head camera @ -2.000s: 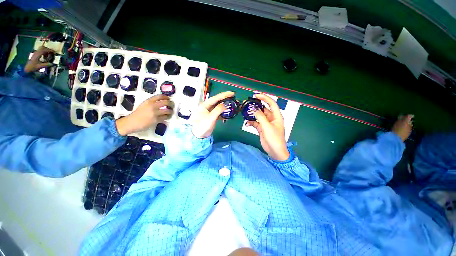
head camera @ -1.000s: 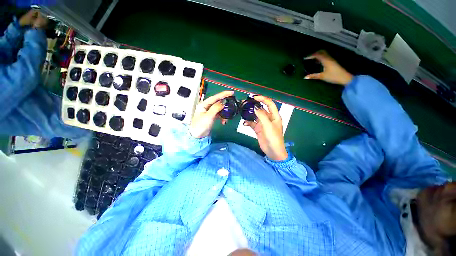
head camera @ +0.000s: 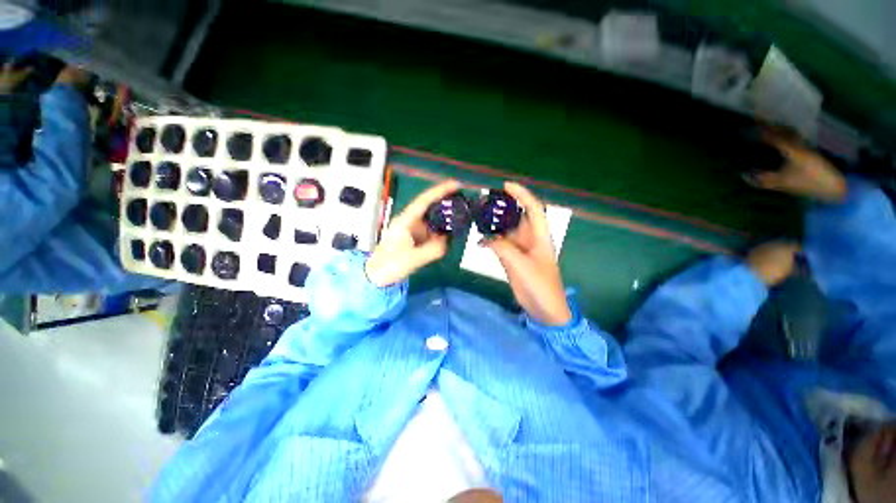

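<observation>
My left hand (head camera: 411,239) holds a round black smartwatch unit (head camera: 448,213) by its edges, its face lit with small white-purple marks. My right hand (head camera: 528,248) holds a second round smartwatch unit (head camera: 498,212) the same way, also lit. The two units are side by side, close together, over a white paper sheet (head camera: 483,258) on the green bench. The thumbs are beside the faces, not over them. The marks on the displays are too small to read.
A white foam tray (head camera: 377,209) with rows of dark units, one lit red, lies at the left, over a black blister tray (head camera: 184,356). Beyond the hands runs the dark green belt (head camera: 432,88). A neighbour's hand (head camera: 808,175) is at the right; another person's sleeve (head camera: 61,167) is at far left.
My thumbs have moved off the two faces, and the displays show lit marks again. The neighbour's hand at the right has drawn back with a dark unit. The two units on the belt are gone.
</observation>
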